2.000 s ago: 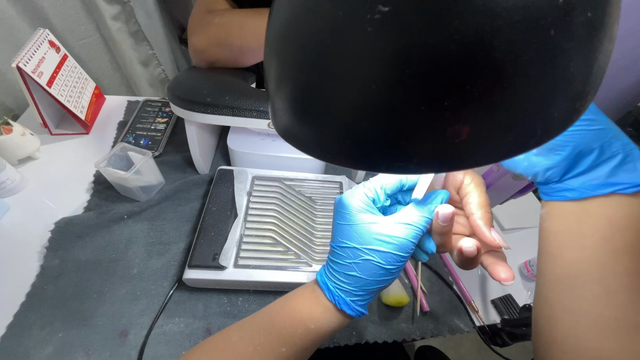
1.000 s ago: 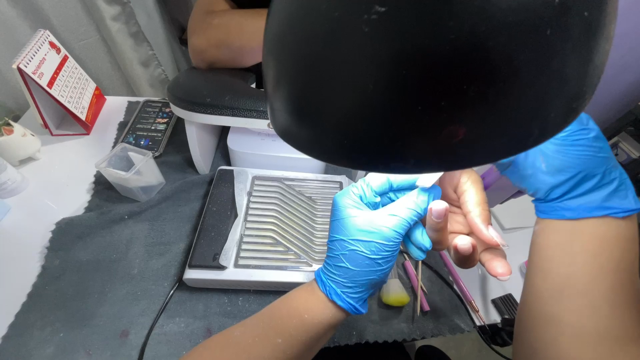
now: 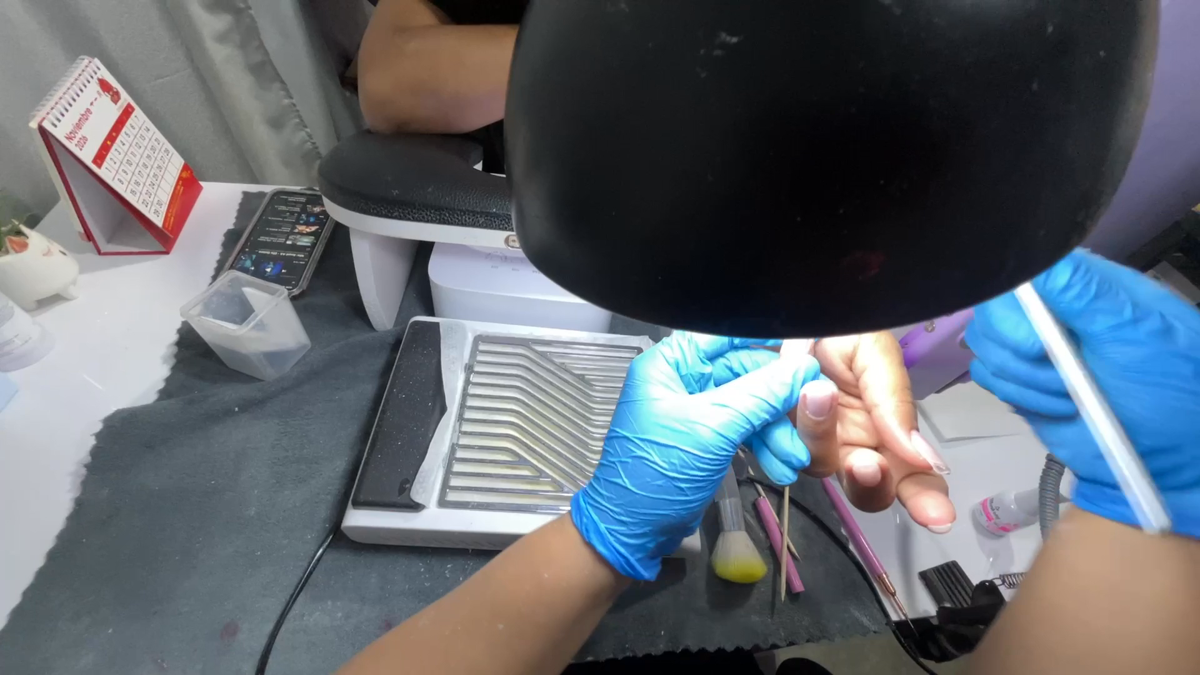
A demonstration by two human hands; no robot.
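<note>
My left hand (image 3: 684, 441), in a blue glove, is closed around a finger of another person's hand (image 3: 862, 431) under a black lamp head (image 3: 825, 159). That hand shows its palm side, with long pale-tipped nails. To the right, my gloved right hand (image 3: 1106, 375) grips a slim white stick-like tool (image 3: 1092, 412), held apart from the other person's fingers; its exact kind cannot be told. The lamp head hides the upper part of my left fingertips and the held finger's nail. Just left of my left hand lies a nail dust collector (image 3: 534, 422) with a metal grille.
A padded armrest (image 3: 417, 183) stands behind the dust collector. On the dark cloth are a phone (image 3: 281, 239), a plastic cup (image 3: 248, 323), a yellow-tipped brush (image 3: 739, 558) and a wooden stick (image 3: 785, 544). A desk calendar (image 3: 122, 159) is far left, a small bottle (image 3: 1003, 513) right.
My right hand has come out from behind the lamp toward the right, and the white tool in it is now visible. My left hand stays at the other person's finger.
</note>
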